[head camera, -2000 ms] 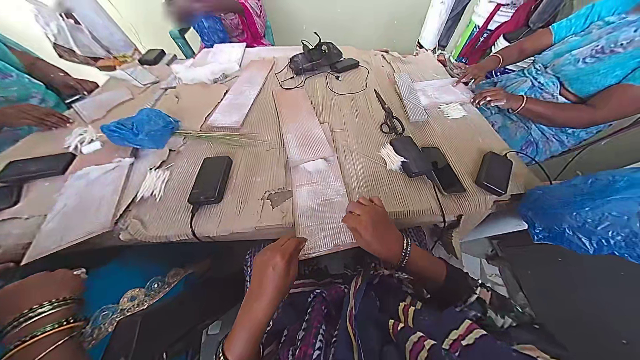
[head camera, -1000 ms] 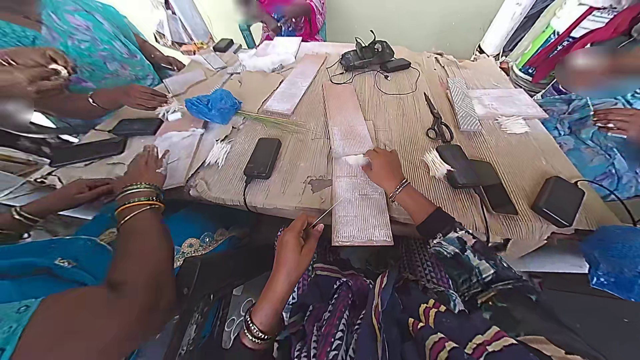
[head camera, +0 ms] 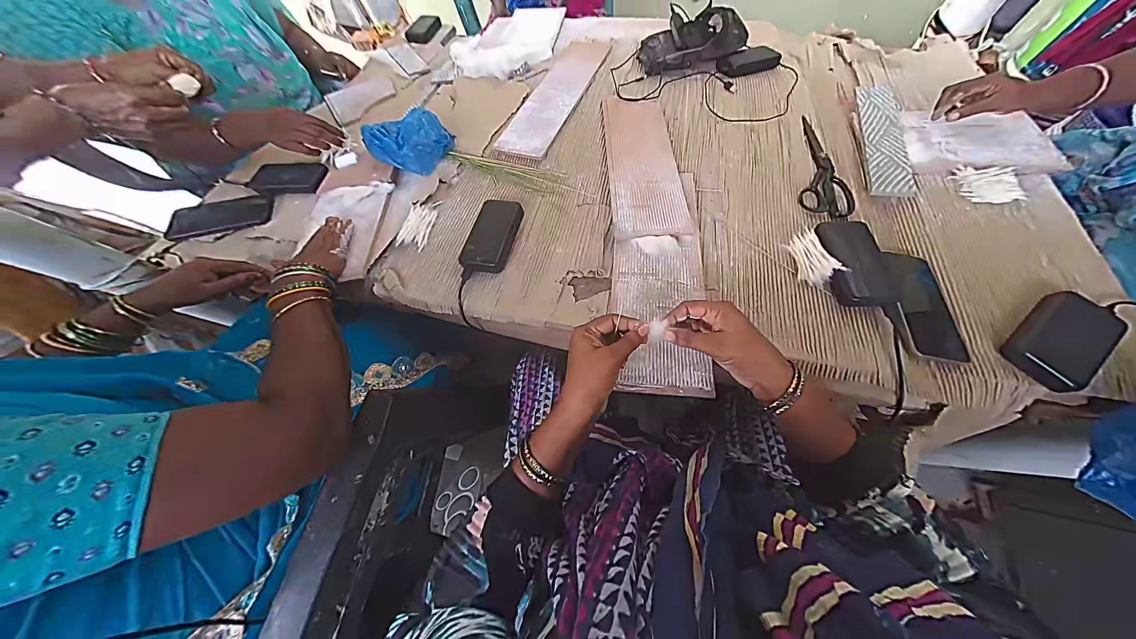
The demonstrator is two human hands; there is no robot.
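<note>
My left hand [head camera: 603, 355] pinches a thin stick by its fingertips, just above the near part of a whitish board [head camera: 661, 275]. Against it, my right hand [head camera: 723, 342] holds a small tuft of white cotton [head camera: 657, 331] between thumb and fingers, at the stick's end. A larger piece of cotton [head camera: 657, 245] lies on the board, by the near edge of a second, pinkish board [head camera: 643, 169] that overlaps it. To the right, a bundle of white-tipped sticks [head camera: 812, 257] lies beside a black box-like device [head camera: 852, 257].
Black scissors [head camera: 825, 182], a phone [head camera: 927, 306] and another black device [head camera: 1065, 342] lie to the right. A black device with a cable [head camera: 493, 235] and a blue plastic bag [head camera: 408, 140] are at left. Co-workers' hands are at both sides; a black headset [head camera: 692, 40] lies at the back.
My right hand has moved from the cotton on the board back toward me, now holding a small tuft. My left hand, with the stick, has come up against it.
</note>
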